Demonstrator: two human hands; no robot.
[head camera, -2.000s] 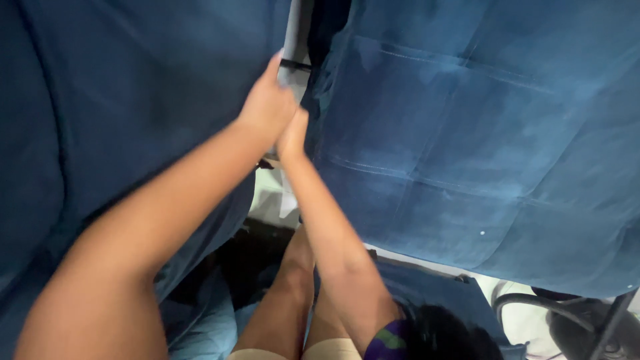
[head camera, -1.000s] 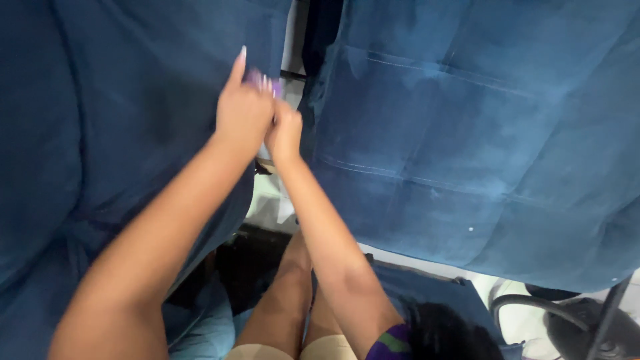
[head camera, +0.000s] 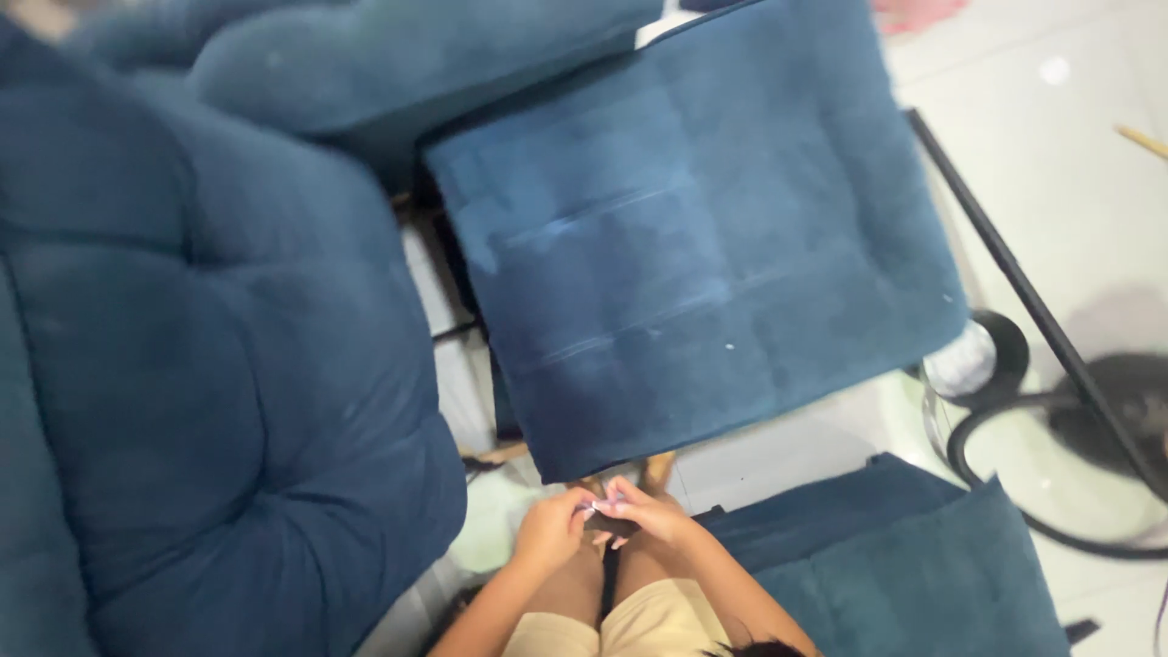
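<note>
Low in the head view, my left hand (head camera: 553, 522) and my right hand (head camera: 644, 513) meet above my knees, fingertips almost touching. Pinched between their fingers is a small purplish thing (head camera: 593, 505), mostly hidden and too blurred to name. Just beyond the hands lies the near edge of a blue tufted upholstered seat cushion (head camera: 693, 246). To the left stands a large, puffy blue upholstered backrest or cushion (head camera: 228, 392).
At lower right is another blue upholstered piece (head camera: 894, 557). A black bar (head camera: 1031, 292) slants over the tiled floor (head camera: 1031, 100) beside a curved black tube (head camera: 958, 447). More blue upholstery (head camera: 429, 64) runs along the top, and a narrow gap separates backrest and seat.
Both hands have come back from the gap between the blue cushions to above my knees, close together. The purple thing showed at the hands a second ago as well. The view has shifted widely.
</note>
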